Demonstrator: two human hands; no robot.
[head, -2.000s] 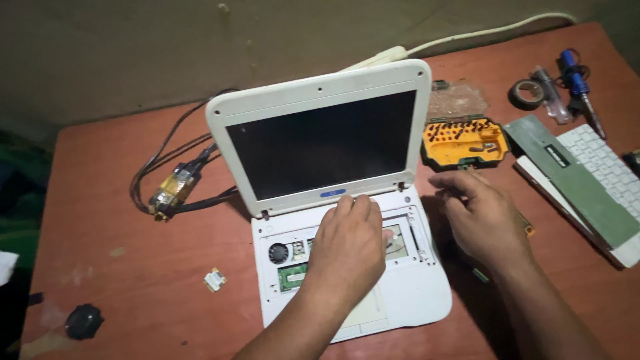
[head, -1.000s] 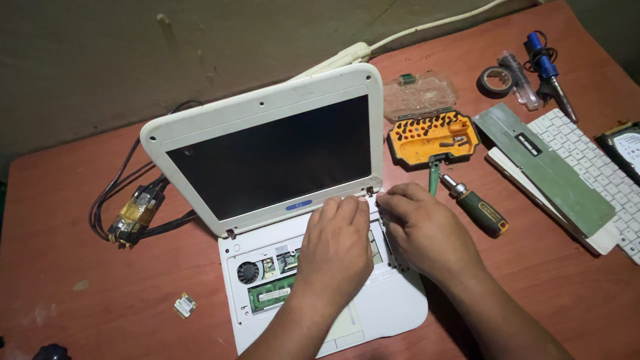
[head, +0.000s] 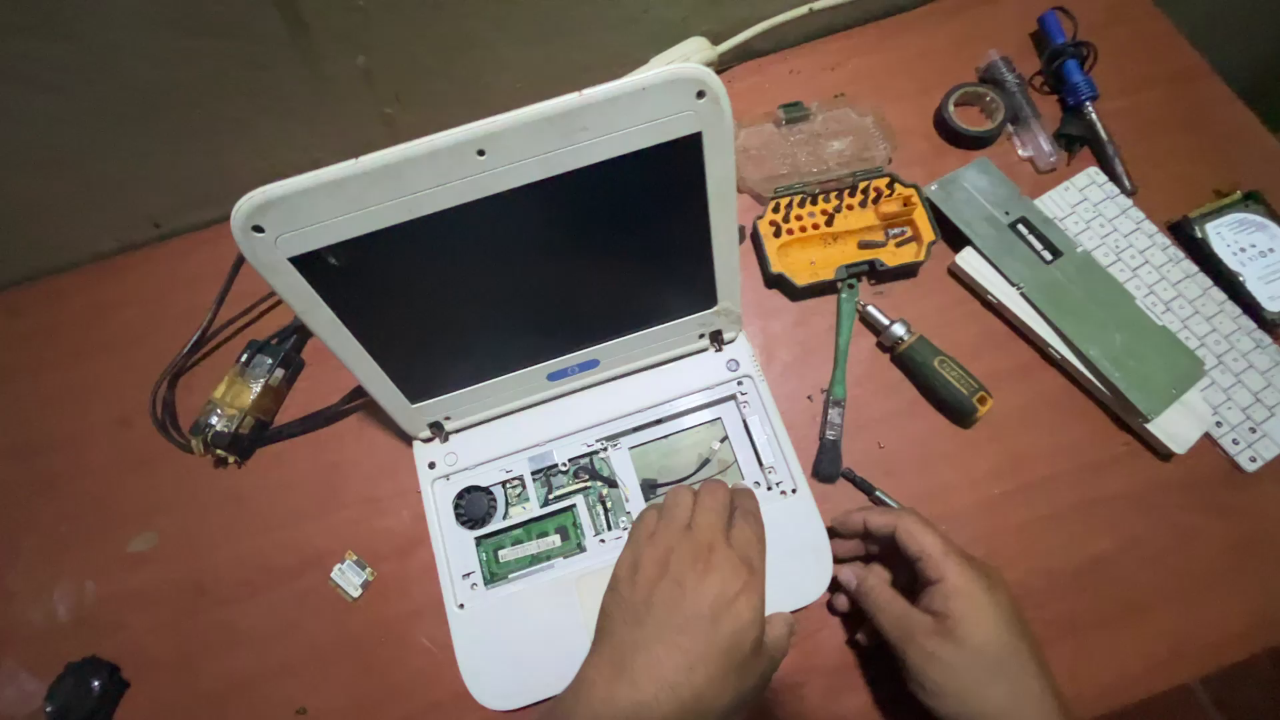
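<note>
A white netbook laptop (head: 520, 640) lies open with its keyboard off and a dark screen (head: 520, 260). Inside its base show a small fan (head: 475, 507), a green memory module (head: 530, 545) and cables in the right bay (head: 690, 460). My left hand (head: 690, 590) rests over the lower edge of that bay, its fingertips by a black cable connector; whether it grips anything is hidden. Just right of the base, my right hand (head: 920, 590) is curled near the table, beside a thin dark screwdriver shaft (head: 872, 488); its grip on that cannot be made out.
Right of the laptop are a green brush (head: 838, 370), a ratchet screwdriver (head: 930, 370) and an orange bit case (head: 840, 235). Farther right lie a white keyboard (head: 1180, 300), a hard drive (head: 1245, 250), black tape (head: 970, 115) and a soldering iron (head: 1080, 85). A small card (head: 352, 576) lies left.
My right hand has moved from the laptop's right hinge area down to the table beside the base. My left hand has moved lower, uncovering more of the right bay.
</note>
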